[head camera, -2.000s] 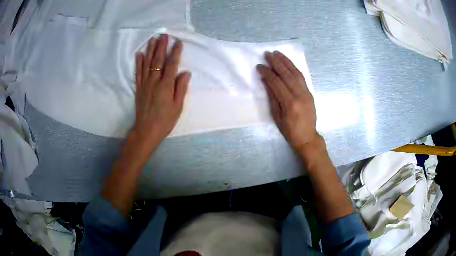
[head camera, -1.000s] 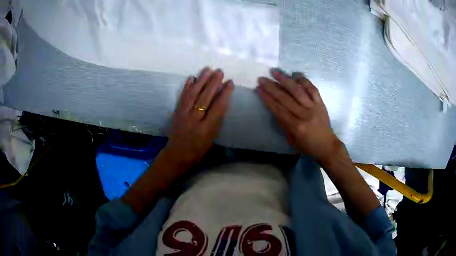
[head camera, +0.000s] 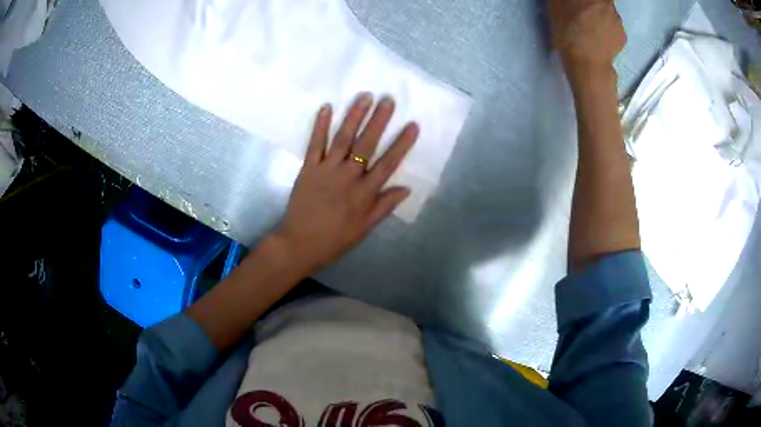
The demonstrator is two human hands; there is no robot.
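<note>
The white garment panel (head camera: 275, 67) lies on the grey-blue table, running from the upper left to a squared end near the middle. My left hand (head camera: 342, 192) lies flat on the panel near that end, palm down, fingers spread, with a ring on one finger. My right hand (head camera: 584, 29) is at the top edge of the picture, right of the panel and away from it. Its fingers are partly cut off by the edge, so I cannot tell what it holds.
A folded white panels pile (head camera: 692, 175) lies at the right. A blue stool (head camera: 154, 263) stands below the table's left front edge. White cloth (head camera: 21, 29) is at the far left. A yellow rail (head camera: 526, 371) shows beside my right sleeve.
My right hand has left the panel's edge and moved up and away to the top. My left hand now rests on the panel with spread fingers. The view has turned, and the panel lies at a slant.
</note>
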